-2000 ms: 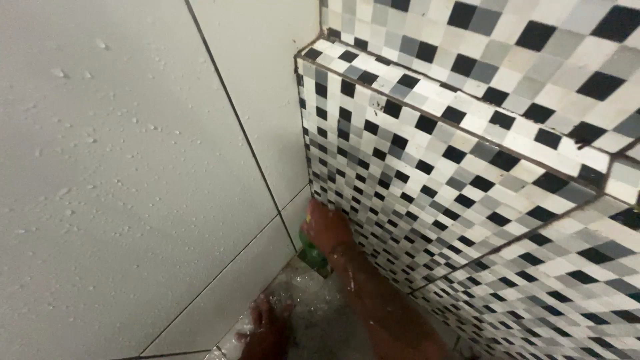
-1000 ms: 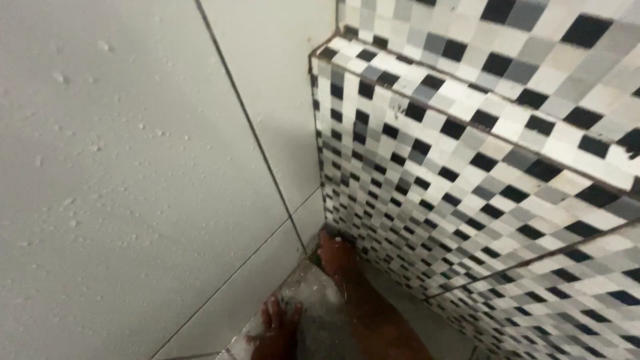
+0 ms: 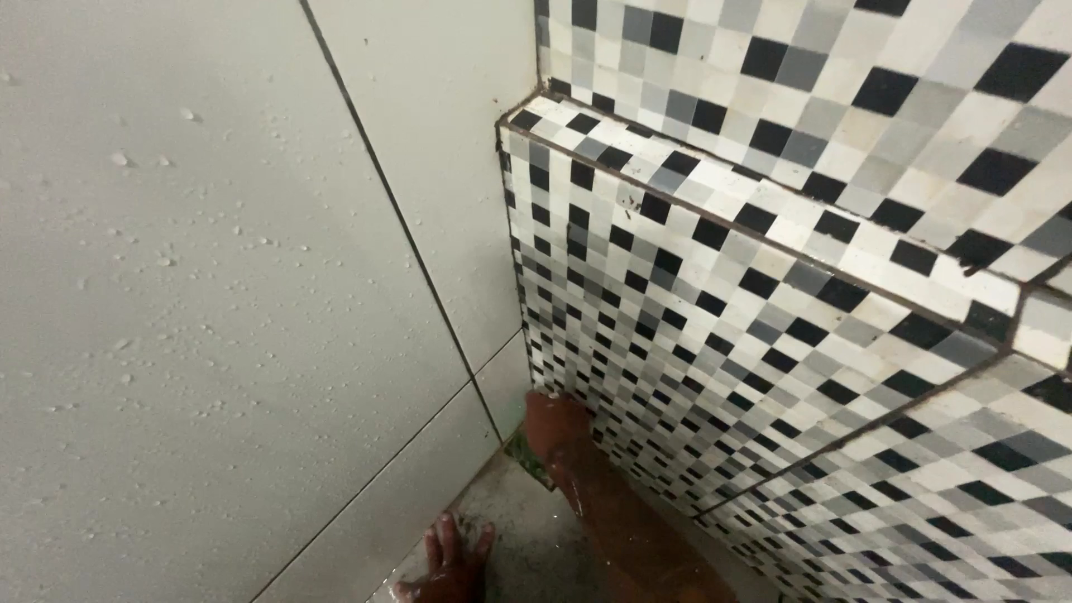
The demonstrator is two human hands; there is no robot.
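Observation:
Low in the corner where the white tiled wall [image 3: 251, 276] meets the mosaic-patterned wall [image 3: 687, 335], my right hand [image 3: 554, 423] is against the mosaic, its fingers mostly hidden from view. Just below and left of it lies something dark green [image 3: 528, 459] at the floor corner; whether my fingers hold any of it cannot be made out. My left hand [image 3: 448, 561] rests with its fingers spread on the wet floor [image 3: 536, 536], close to the base of the white wall, and holds nothing.
A narrow mosaic ledge [image 3: 754, 209] juts out above my right arm, with dark grout along its edges. Water drops cover the white wall. Several small dark specks mark the ledge and the mosaic below it.
My right hand was down at the floor corner a second ago and is now a little higher, against the mosaic. The green thing shows more plainly. Less white foam shows on the floor.

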